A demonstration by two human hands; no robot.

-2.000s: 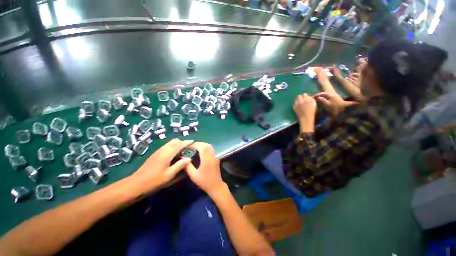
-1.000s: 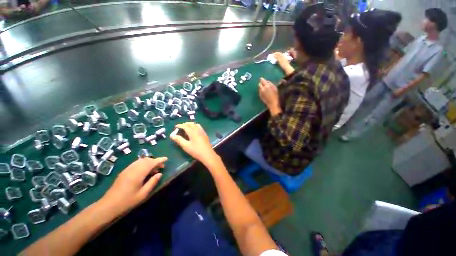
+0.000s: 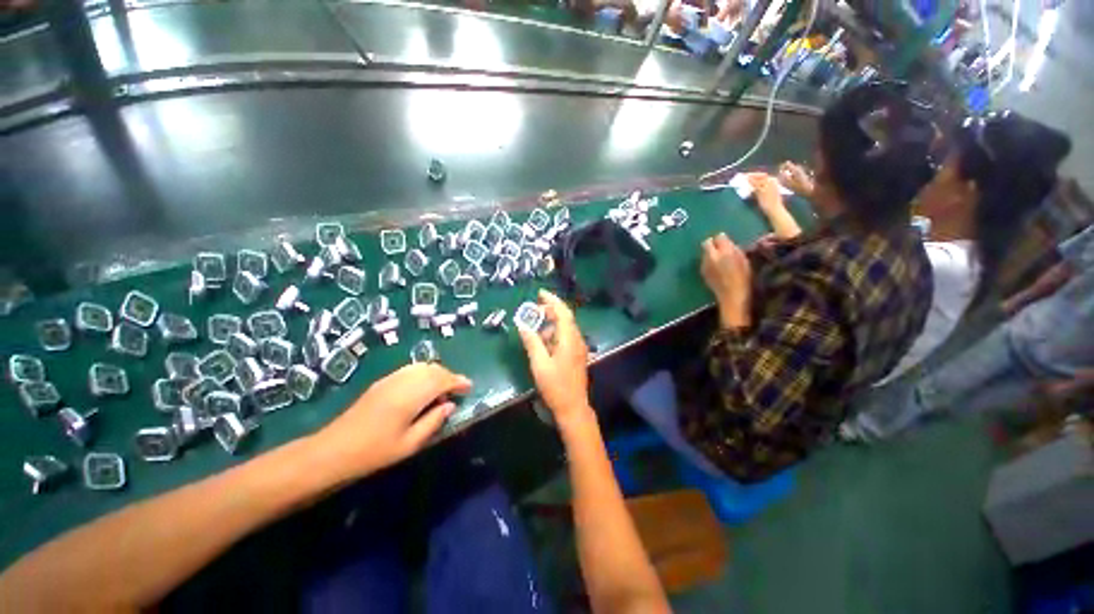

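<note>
My right hand (image 3: 559, 360) is raised over the bench's front edge, its fingertips shut on a silver square-faced unit (image 3: 529, 315) with its face towards me. My left hand (image 3: 402, 408) rests low at the bench edge, thumb and fingers apart, with nothing seen in it. One unit (image 3: 425, 351) lies just beyond its fingers, partly hidden. Many loose square-faced units (image 3: 220, 366) lie scattered over the green bench to the left and middle, some face-up, some on their sides showing short stems.
A black strap loop (image 3: 608, 266) lies right of the units. A dark belt (image 3: 324, 132) runs behind the bench with a small unit (image 3: 437, 170) on it. A neighbouring worker in a checked shirt (image 3: 804, 348) sits at the right; a wooden stool (image 3: 672, 540) stands below.
Two seconds ago both hands were together around a dark-centred piece. They parted, and my right hand now holds a unit up. The view swung right, then back left.
</note>
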